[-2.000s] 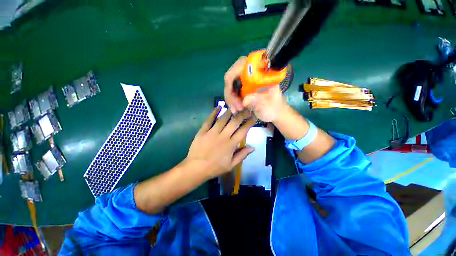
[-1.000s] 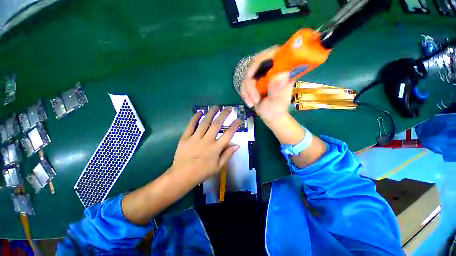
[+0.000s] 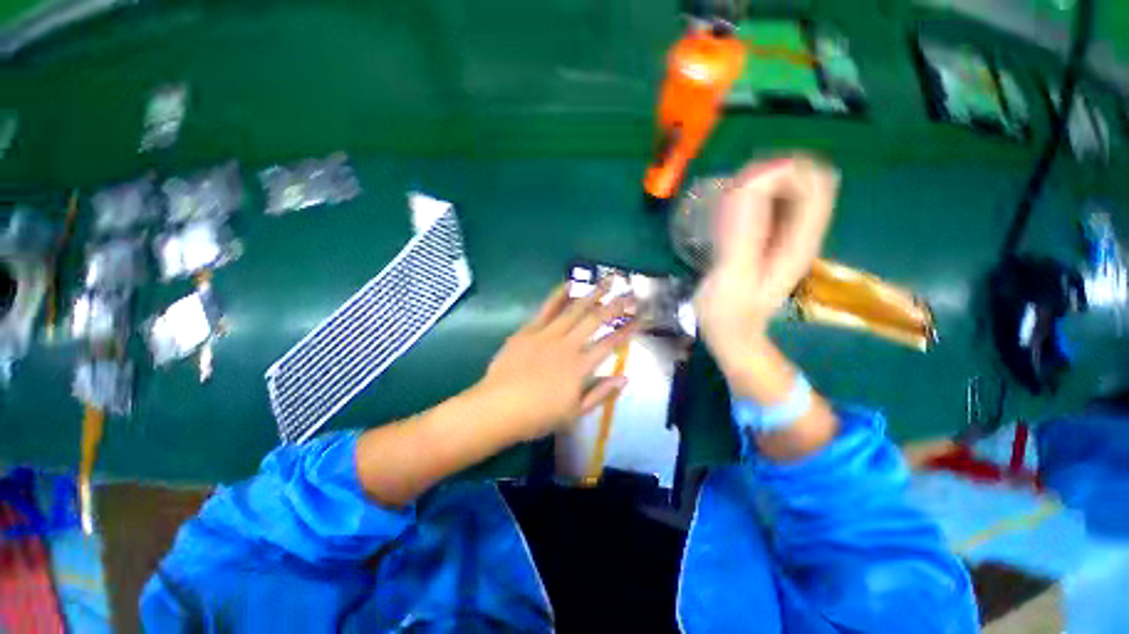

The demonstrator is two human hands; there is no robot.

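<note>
The tablet unit (image 3: 638, 434), white-silver inside with black edges and an orange strip, lies in front of me. My left hand (image 3: 551, 365) lies flat with fingers spread over its upper part, on the mainboard (image 3: 625, 291), and partly hides it. My right hand (image 3: 768, 242) is raised to the right above the bench, blurred, with fingers curled. I cannot tell whether it holds something small. The orange electric screwdriver (image 3: 693, 105) hangs free beyond the unit, tip down, clear of both hands. The round screw dish (image 3: 697, 225) is partly hidden behind my right hand.
The label sheet (image 3: 372, 325) lies left of my left hand. Several spare boards (image 3: 192, 248) are grouped at far left. Orange-gold flex cables (image 3: 864, 301) lie right of my right hand. A dark lump (image 3: 1038, 322) and black cord are farther right. Waiting units (image 3: 972, 87) lie at the far side.
My right hand has let go of the orange screwdriver, which now hangs upright beyond it. My left hand stays on the unit. The camera view has shifted and blurred.
</note>
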